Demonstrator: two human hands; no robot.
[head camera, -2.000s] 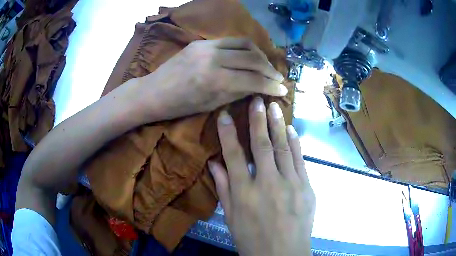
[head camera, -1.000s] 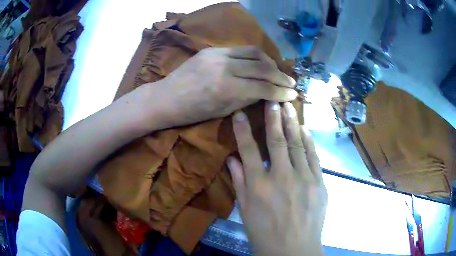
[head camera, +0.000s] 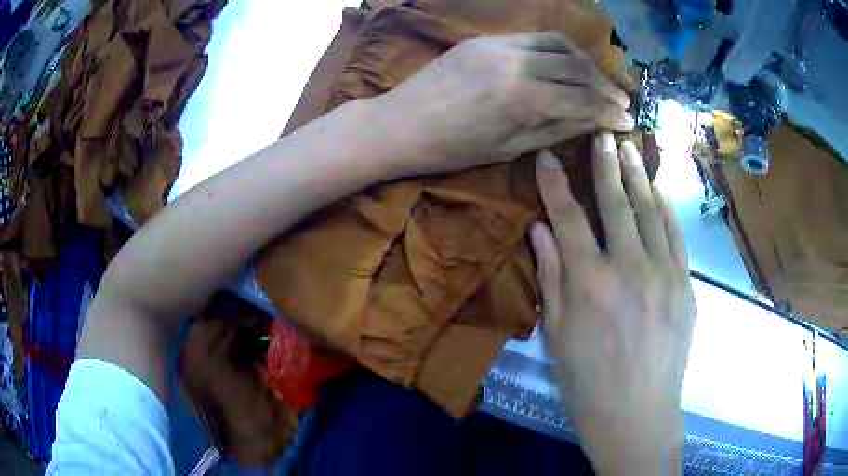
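Observation:
The rust-brown gathered panel (head camera: 465, 237) lies bunched under both hands, its puckered rows showing at the upper left and lower middle. My left hand (head camera: 507, 98) reaches across it, fingers together and bent down on the cloth, fingertips just left of the presser foot (head camera: 648, 98). My right hand (head camera: 618, 279) lies palm down below it, fingers extended and slightly apart, fingertips on the cloth beside the left fingertips. Cloth under the palms is hidden. The needle tip cannot be made out.
The machine's round spring and knob (head camera: 755, 121) stand right of the foot. Brown cut pieces (head camera: 800, 214) lie at right, red-handled snips (head camera: 814, 423) at lower right. A brown heap (head camera: 102, 121) hangs at left. A red bag (head camera: 296, 367) is below the ruler-marked edge (head camera: 525, 400).
The view has shifted, so the hands, cloth and machine appear further right and higher. The hands stay in nearly the same place on the cloth and by the foot.

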